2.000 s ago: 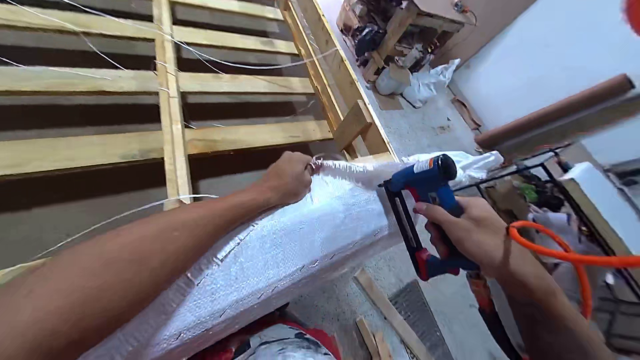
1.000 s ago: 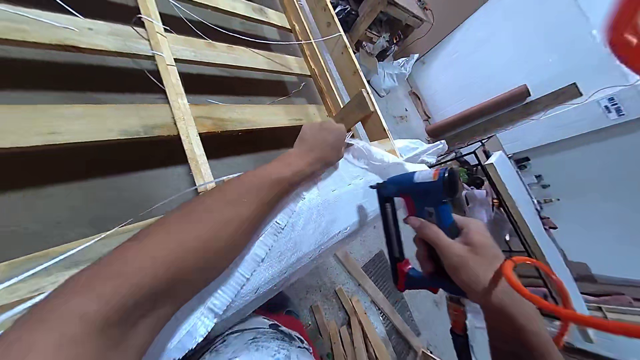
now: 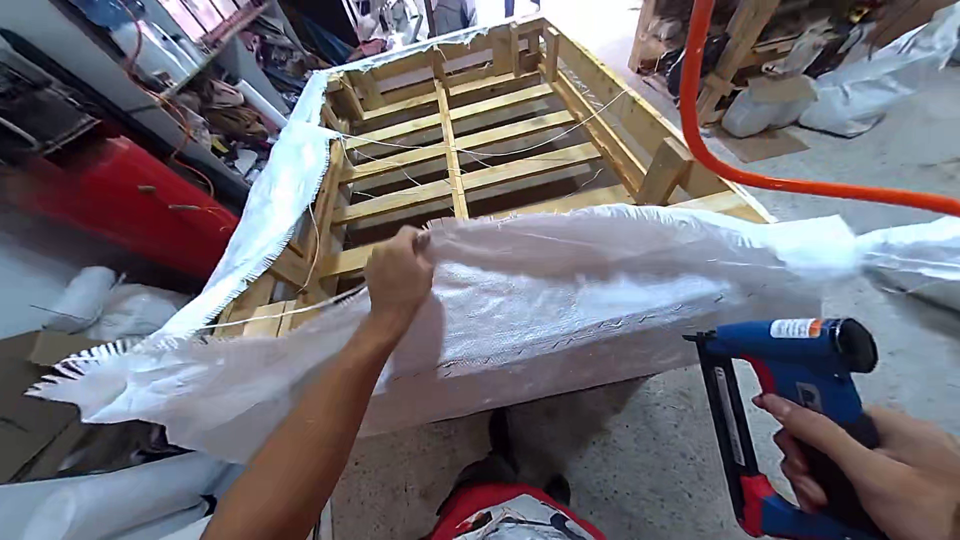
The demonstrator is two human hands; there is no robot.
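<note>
My left hand [image 3: 401, 271] grips the frayed upper edge of a white woven plastic fabric [image 3: 517, 307], lifting it along the near side of a slatted wooden frame [image 3: 454, 161]. A row of staples runs across the fabric below that hand. At the lower right, my right hand [image 3: 847, 457] is closed around the handle of a blue and red pneumatic stapler [image 3: 787, 397], whose nose points left and is apart from the fabric. More of the fabric hangs over the frame's left side. Thin white cord lies across the slats.
An orange air hose [image 3: 795, 189] loops across the upper right. On the left stand a red object [image 3: 127, 202], cluttered shelves and a cardboard box [image 3: 30, 405]; white rolls [image 3: 135, 487] lie at the lower left. White sacks [image 3: 870, 94] rest on the floor at the upper right.
The view has swung left and now takes in the whole frame. My left hand has pulled up a wide stretch of the fabric's edge. The stapler remains in my right hand, apart from the fabric.
</note>
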